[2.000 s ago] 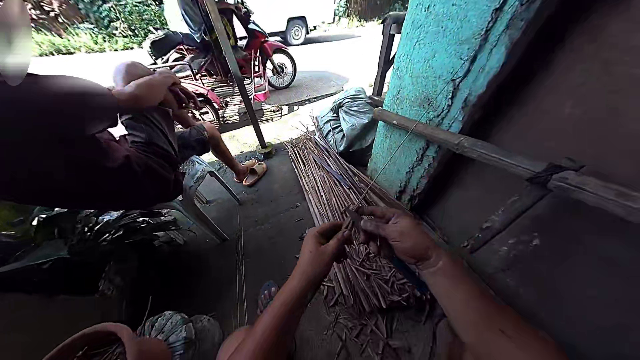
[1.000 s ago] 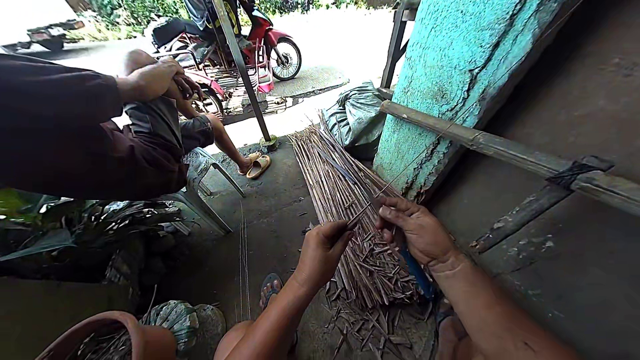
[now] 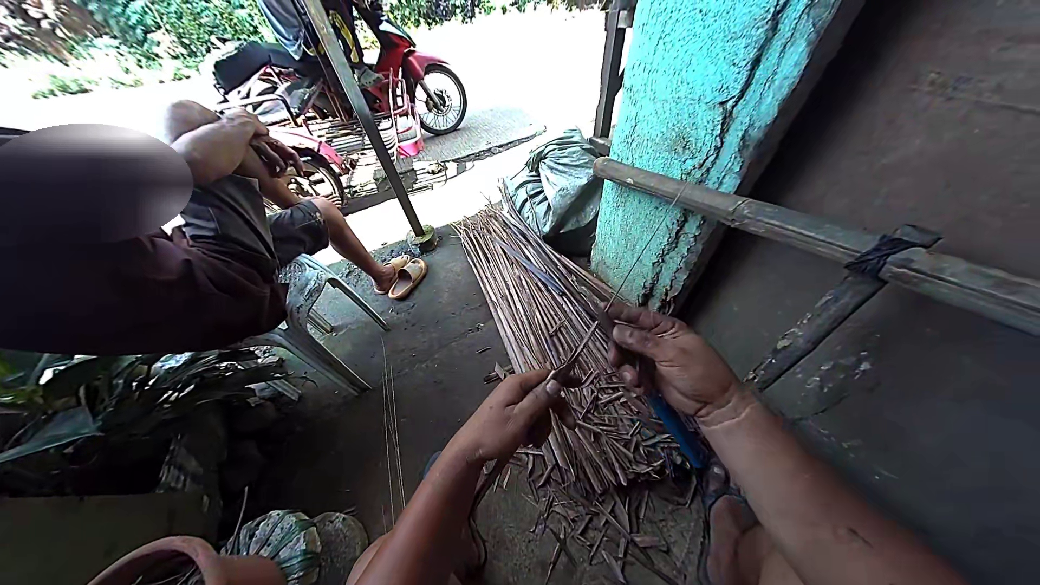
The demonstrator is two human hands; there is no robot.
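My left hand (image 3: 516, 414) pinches a thin dark strip of plant material (image 3: 578, 351) between thumb and fingers. Just to its right, my right hand (image 3: 670, 361) is closed on a knife with a blue handle (image 3: 681, 431); its blade is mostly hidden by the fingers. A fine strand (image 3: 650, 240) rises from the right fingers toward the bamboo pole. Below and beyond both hands a long bundle of dry stalks (image 3: 520, 301) lies on the ground, with short broken pieces (image 3: 605, 520) scattered at its near end.
A person in dark clothes (image 3: 146, 292) sits on a plastic chair (image 3: 325, 357) at left. A bamboo pole (image 3: 812, 231) crosses at right by a turquoise post (image 3: 691, 97). A sack (image 3: 561, 187) lies beyond the stalks, a clay pot (image 3: 175, 552) stands at lower left, and a red motorcycle (image 3: 406, 65) is outside.
Both hands stay close together over the stalks, with small shifts of the fingers and strip. The vehicle at the upper left one second ago is out of view.
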